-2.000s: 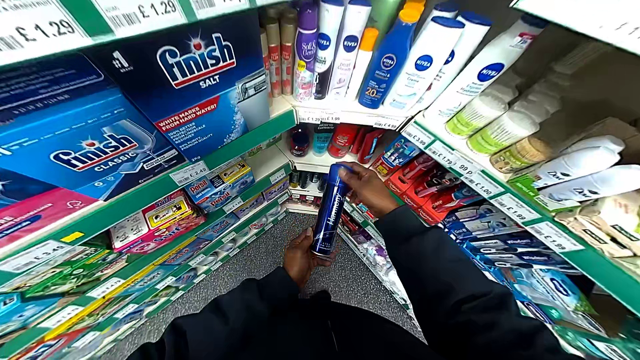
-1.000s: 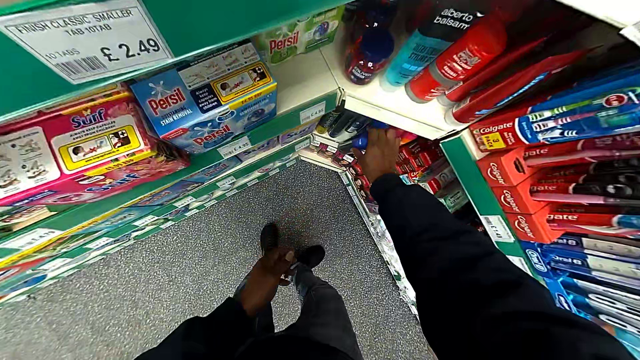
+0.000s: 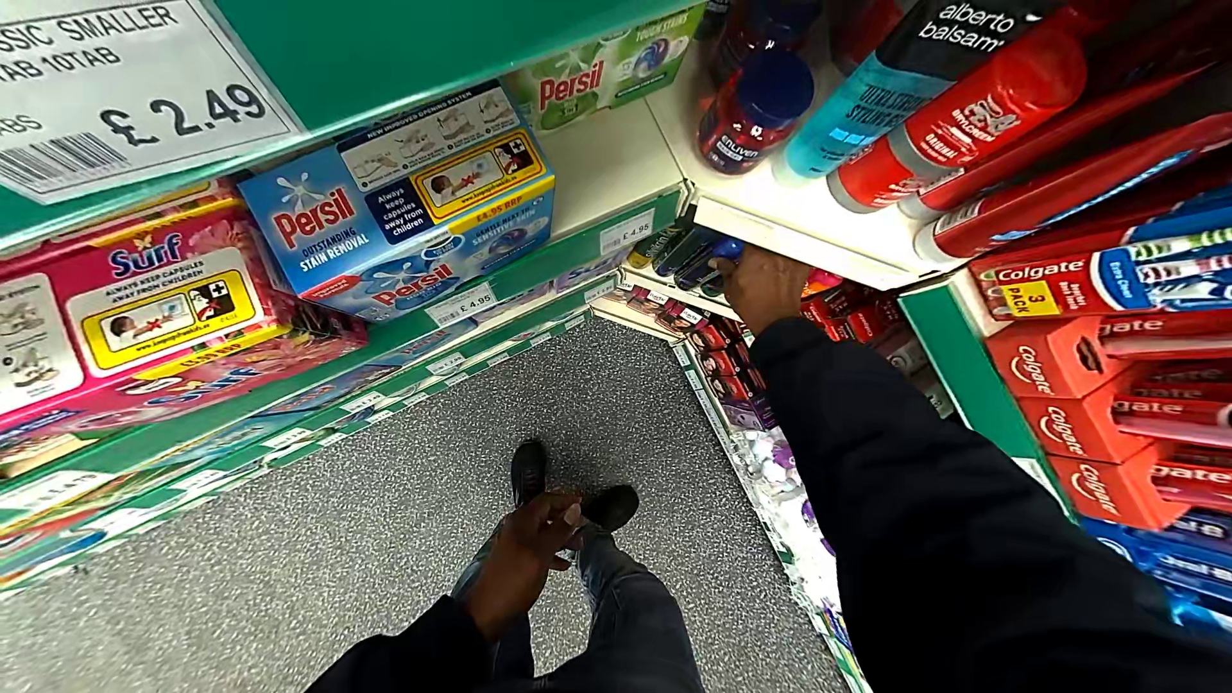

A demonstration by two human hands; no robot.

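Note:
My right hand (image 3: 765, 284) reaches into a lower corner shelf, under the edge of the shelf above. Its fingers are on the blue cap of a can (image 3: 728, 250), whose body is mostly hidden. Dark bottles or cans (image 3: 679, 252) lie or stand just left of it; which, I cannot tell. My left hand (image 3: 527, 553) hangs over my legs with its fingers loosely curled and nothing seen in it. Above my right hand stand a dark Enliven jar (image 3: 736, 135), a blue and black Alberto Balsam bottle (image 3: 866, 106) and a red Brylcreem container (image 3: 948, 135).
Persil (image 3: 404, 207) and Surf (image 3: 159, 308) laundry boxes fill the left shelf, behind a green edge with price labels. Colgate toothpaste boxes (image 3: 1073, 423) and toothbrush packs line the right shelves. Speckled grey floor (image 3: 385, 500) lies between, with my shoes (image 3: 611, 507) on it.
The blue can was upright between both hands two seconds ago; my right hand has since gone to the lower corner shelf with a blue-capped can. My left hand has let go. The view has tilted down.

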